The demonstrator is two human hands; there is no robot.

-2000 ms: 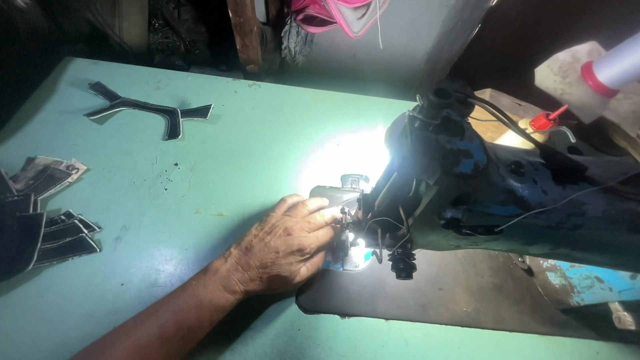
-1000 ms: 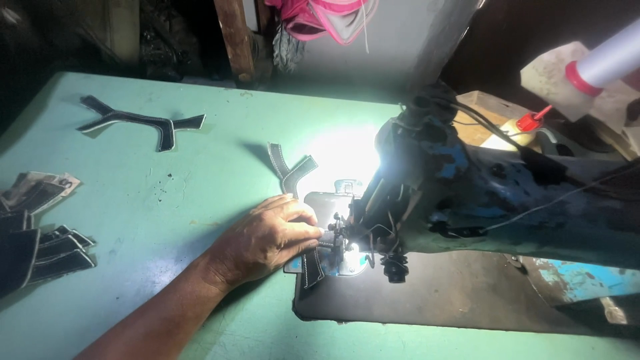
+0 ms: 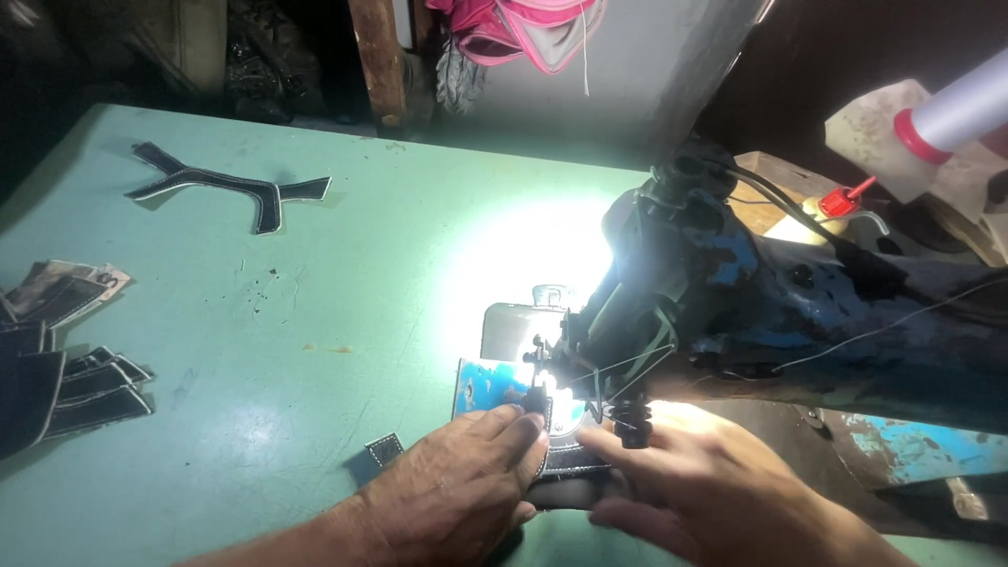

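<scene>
A dark strap-like piece with white edge stitching point(image 3: 573, 459) lies at the needle area of a worn blue-and-black sewing machine point(image 3: 756, 315). My left hand point(image 3: 453, 472) presses on it with the fingertips, just in front of the presser foot point(image 3: 538, 398); one end of dark stitched material point(image 3: 385, 449) shows left of the hand. On the right side of the piece, my right hand point(image 3: 709, 480) has its thumb and fingers around the edge, partly behind the thread tension knob point(image 3: 631, 425). White thread runs along the machine arm.
A branched dark stitched piece point(image 3: 228, 185) lies at the back left of the green table point(image 3: 260, 315). More dark pieces point(image 3: 31, 386) are stacked at the left edge. A bottle with a red cap point(image 3: 839, 205) and a thread cone point(image 3: 961, 98) are behind the machine; a pink bag point(image 3: 543, 31) hangs beyond.
My right hand has come into view at the machine. The branched piece under my left hand has been turned and shifted toward me, uncovering more of the blue plate.
</scene>
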